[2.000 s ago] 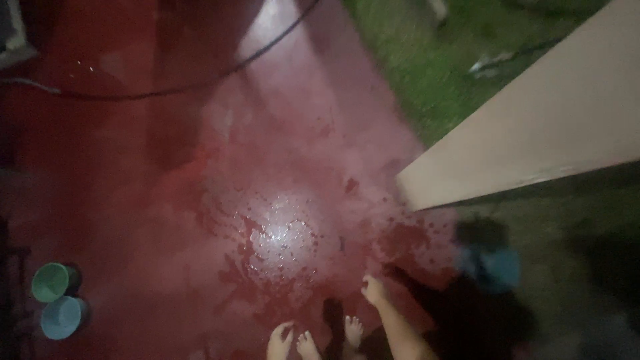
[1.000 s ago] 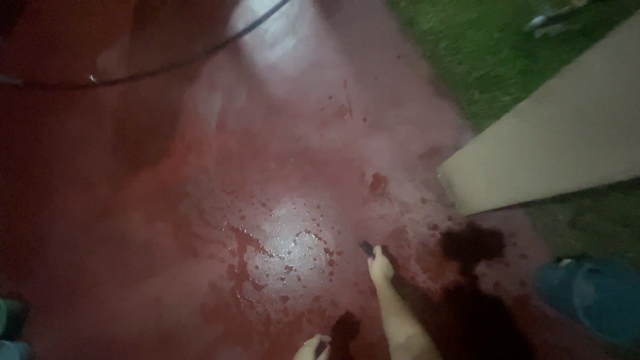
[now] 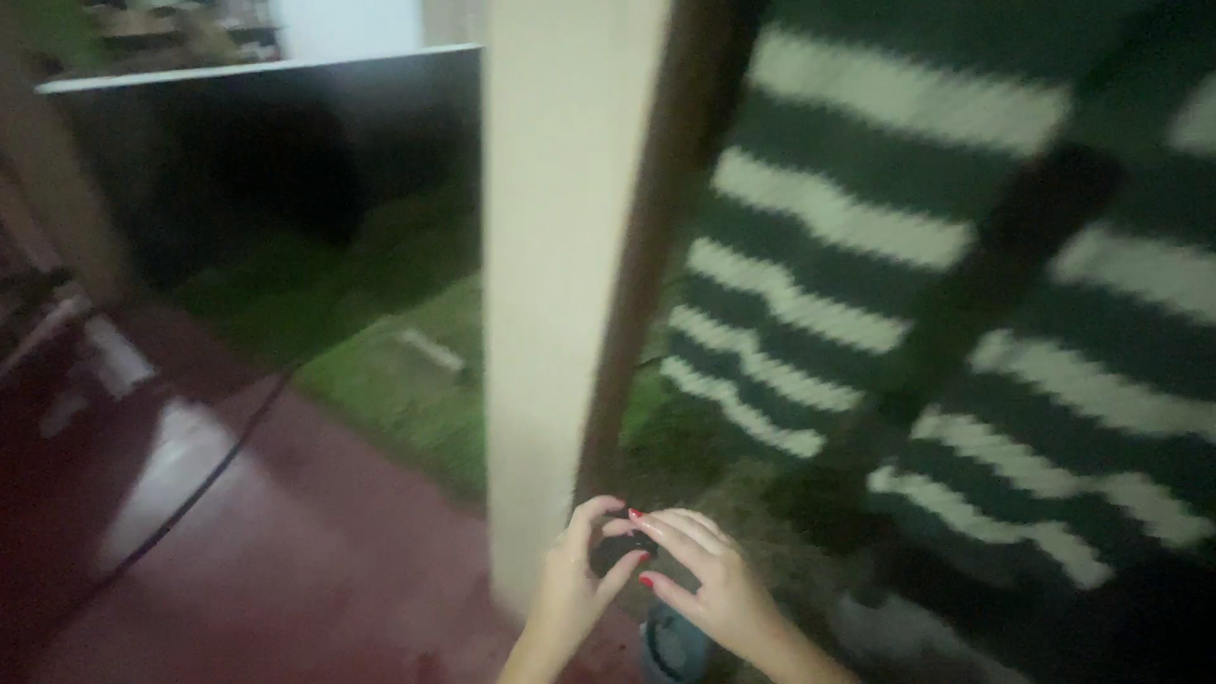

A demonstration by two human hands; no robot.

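My left hand (image 3: 581, 567) and my right hand (image 3: 705, 577) are raised close together at the lower middle, fingers curved towards each other. A small dark object (image 3: 638, 540) shows between their fingertips; blur hides what it is and which hand bears it. Just below the hands stands a blue-grey bucket (image 3: 673, 646), partly covered by my right hand. At the right hangs a dark green cloth with pale zigzag stripes (image 3: 855, 228).
A pale pillar (image 3: 560, 285) rises behind my hands. Left of it lie a wet red floor (image 3: 323, 551) with a dark hose (image 3: 204, 484) across it, a grass patch (image 3: 399, 380) and a low dark wall (image 3: 285, 161).
The view has swung up and right, bringing in the striped cloth. My hands, apart and low over the floor before, are now together; a small dark object was at my right hand one second ago.
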